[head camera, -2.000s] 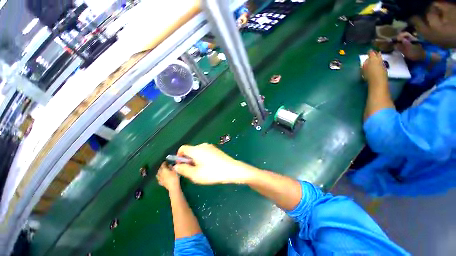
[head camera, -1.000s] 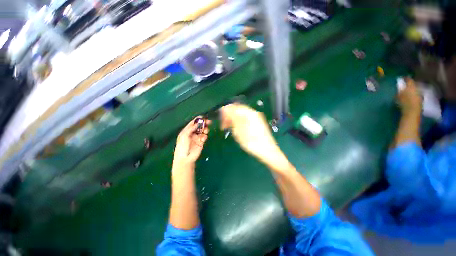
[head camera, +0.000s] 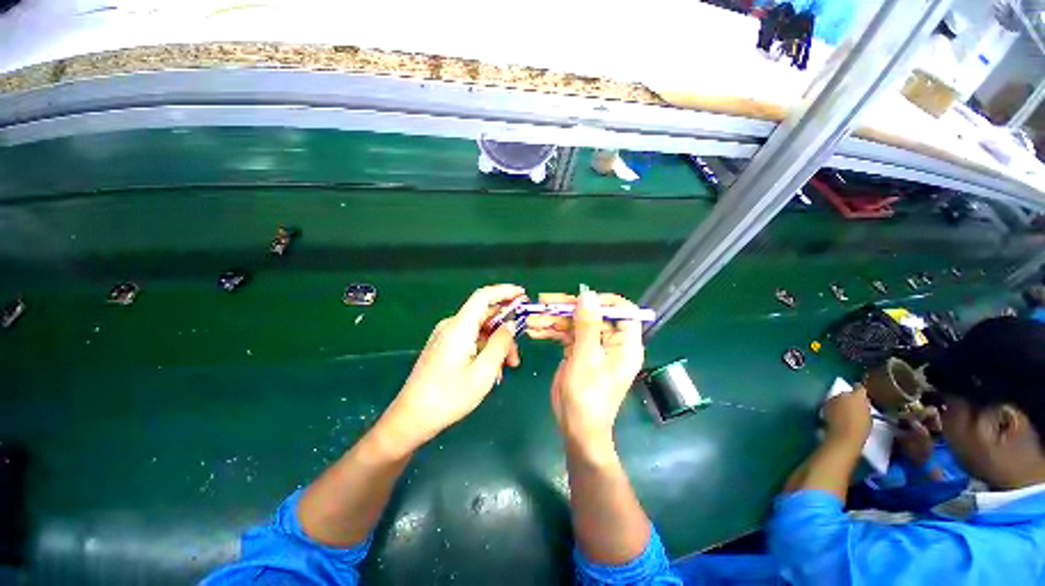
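My left hand (head camera: 458, 361) holds a small dark electronic module (head camera: 505, 317) in its fingertips above the green bench (head camera: 287, 424). My right hand (head camera: 596, 366) holds a slim pen-like tool (head camera: 613, 313), pale purple and silver, pointing left at the module. The tool's tip meets the module or lies right at it; I cannot tell which. Both hands are close together. More small modules lie on the bench, one of them (head camera: 360, 294) left of my hands.
A solder wire reel (head camera: 675, 390) stands right of my right hand. A slanted metal post (head camera: 791, 160) rises behind it. A metal-framed shelf (head camera: 378, 101) runs across the back, with a small fan (head camera: 516, 157) under it. Another person (head camera: 917, 504) in blue works at right.
The view has turned and levelled. My right hand has come in beside the left, and its tool now shows at the module. The modules and reel show in new places in the picture.
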